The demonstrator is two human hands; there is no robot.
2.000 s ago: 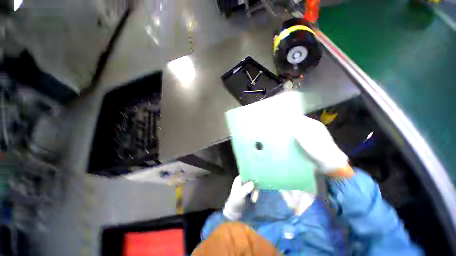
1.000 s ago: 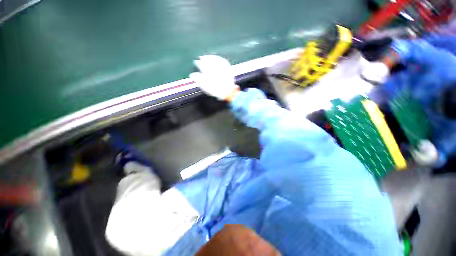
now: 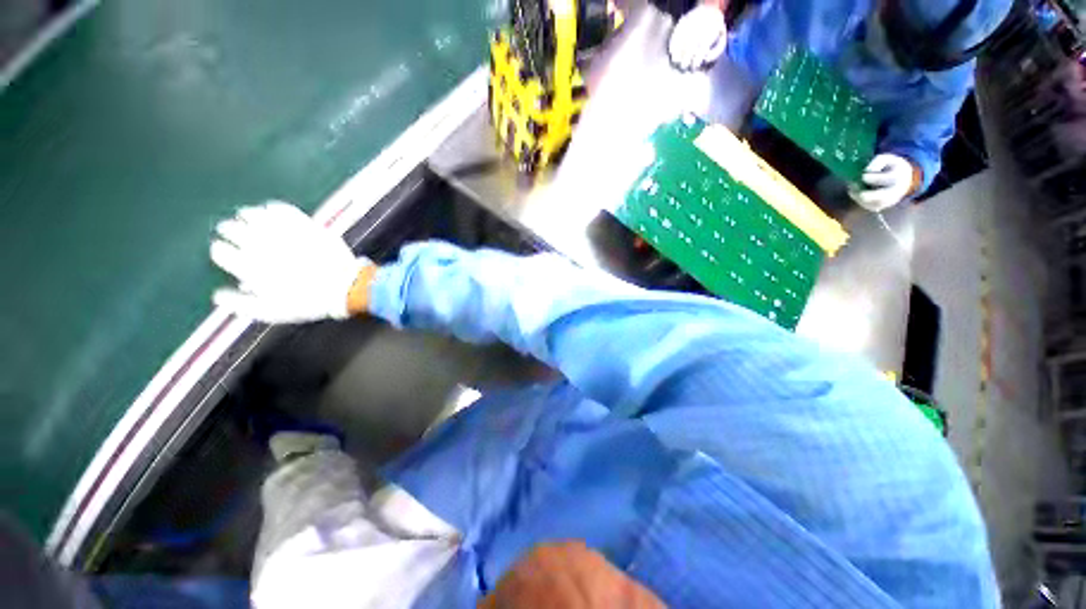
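Observation:
My right hand [image 3: 286, 262], in a white glove, is at the pale edge rail of the dark green conveyor belt [image 3: 179, 155]. Its fingers are spread towards the belt and nothing shows in it. Whether the palm touches the belt or rail is hard to tell. The blue sleeve of my right arm crosses the view from the right. My left hand is not in view.
On the neighbouring bench [image 3: 863, 280] lies a green panel [image 3: 726, 226] with a yellow strip [image 3: 774, 190]. A yellow-black device [image 3: 536, 89] stands nearby. Another person's gloved hand [image 3: 887, 181] touches a second green board [image 3: 816, 113]. My legs are below the rail.
The pale green plate seen two seconds ago is out of view, as is my left hand. The view has turned to the belt and neighbouring bench. My right hand now appears further left along the rail.

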